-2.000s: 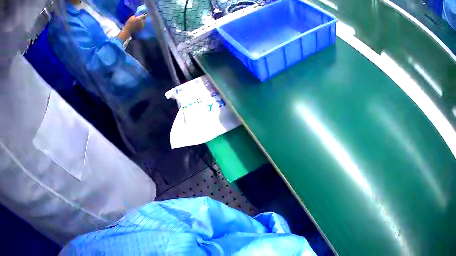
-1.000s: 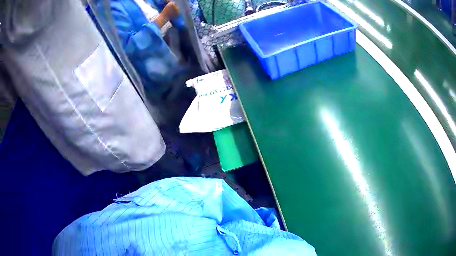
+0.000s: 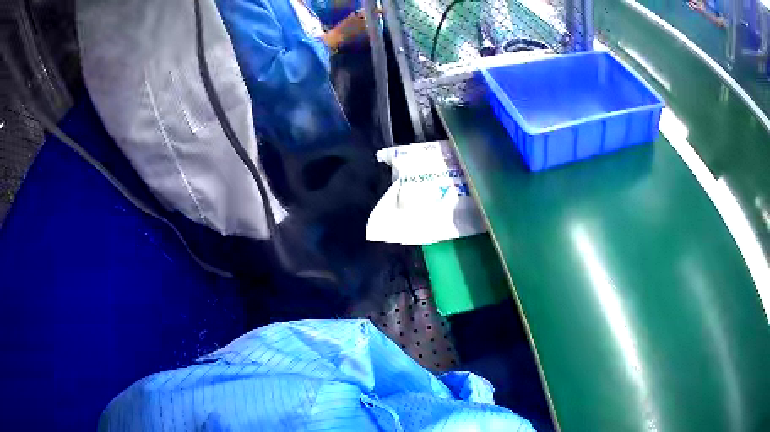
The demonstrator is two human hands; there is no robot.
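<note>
Neither of my hands shows in the head view. My light blue striped smock [image 3: 279, 380] fills the bottom middle, with a zip pull low on it. The green bench top [image 3: 591, 287] lies to the right, with long light reflections. An empty blue plastic bin [image 3: 591, 139] with ribbed sides stands at its far end. A white printed bag [image 3: 426, 198] with blue lettering hangs at the bench's left edge. A green box [image 3: 464, 274] sits under the bench just below the bag.
A person in a grey-white smock [image 3: 177, 126] stands at the left. Another person in a blue smock [image 3: 279, 51] is behind. Metal mesh [image 3: 443, 38] stands past the bin. Dark cables cross the left side. A perforated footplate [image 3: 414, 329] and a blue panel [image 3: 93, 295] show below.
The view has turned left, so bench, bin and bag sit further right in it. The person in grey-white stands further away, and more blue panel and dark cables show at the left.
</note>
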